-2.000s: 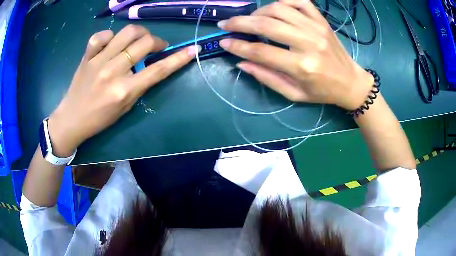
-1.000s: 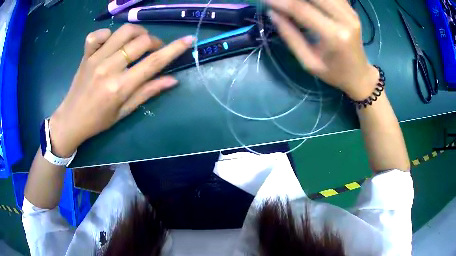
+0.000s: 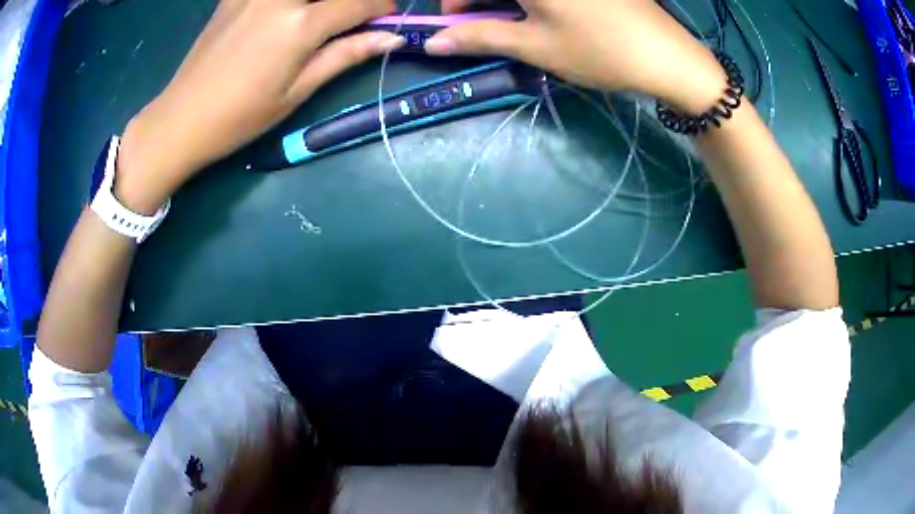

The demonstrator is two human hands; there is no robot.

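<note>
A pink and black 3D pen (image 3: 456, 19) lies at the top edge, mostly covered by both hands, its lit display partly visible between the fingertips. My left hand (image 3: 276, 55) holds its left part, a fingertip beside the display. My right hand (image 3: 562, 40) holds its right part, a fingertip at the display's other side. Both hands are cut off by the top edge. A light-blue and black 3D pen (image 3: 371, 118) lies untouched on the mat in front of them, digits lit, tip to the left. Clear filament (image 3: 502, 243) loops from the pens' rear over the mat.
Scissors (image 3: 853, 166) lie at right. A left blue bin (image 3: 22, 171) and a right blue bin (image 3: 892, 90) stand at the sides. Black cables (image 3: 717, 25) lie at top right. Clear filament scraps (image 3: 303, 219) lie on the green mat (image 3: 241, 266).
Both hands have left the light-blue pen and moved up to the pink pen behind it. The light-blue pen now lies free, and the filament loops have shifted slightly.
</note>
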